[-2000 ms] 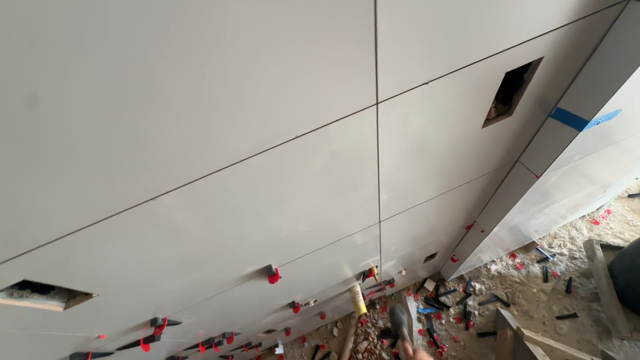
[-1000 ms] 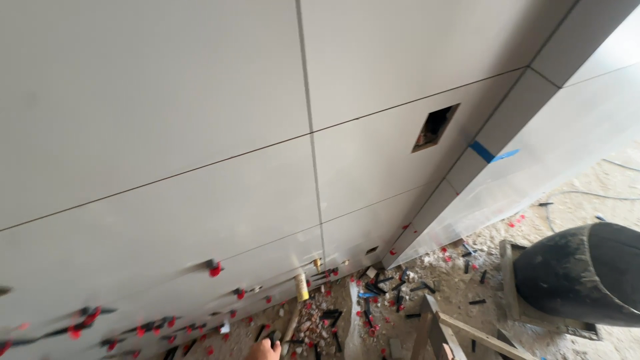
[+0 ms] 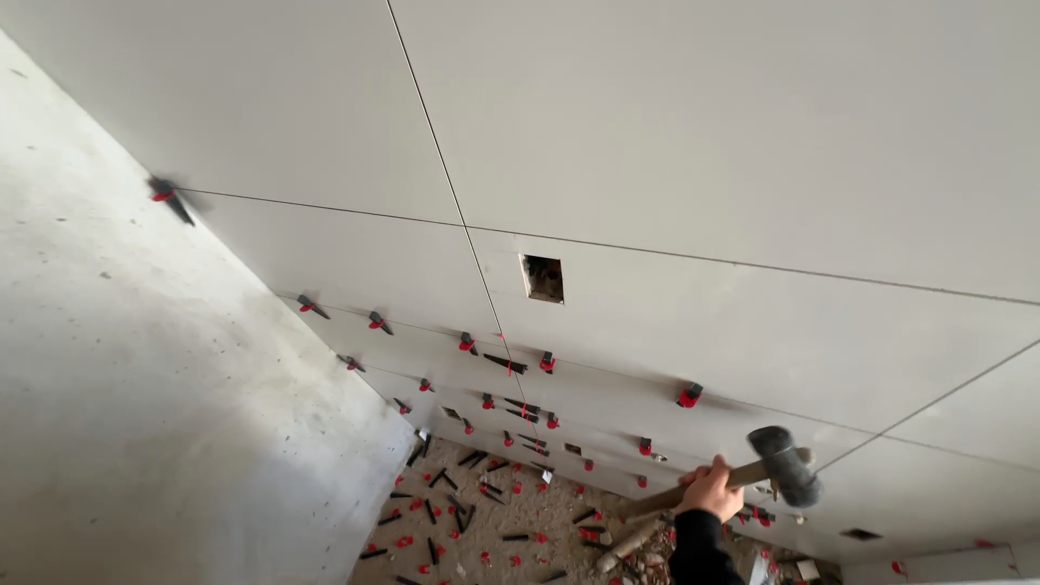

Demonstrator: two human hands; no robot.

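Observation:
My right hand (image 3: 711,489), in a black sleeve, is closed around the wooden handle of a rubber mallet (image 3: 784,467). The mallet's black head is raised beside the lower part of a wall of large pale tiles (image 3: 691,162). Black wedges with red clips, among them a red tile leveling clip (image 3: 690,396) and a black wedge (image 3: 505,363), sit along the lower joints. Another wedge (image 3: 172,201) is at the left corner, at the end of a higher joint. My left hand is not in view.
A bare plastered wall (image 3: 203,406) meets the tiles on the left. A square cutout (image 3: 543,279) is in one tile. Loose wedges and red clip pieces lie on the dusty floor (image 3: 471,520), with a pale tube (image 3: 630,546) near the tiled wall.
The view has swung left, bringing the plastered wall into sight and taking the black bucket out. The mallet, partly visible two seconds ago, is now in full view in my right hand.

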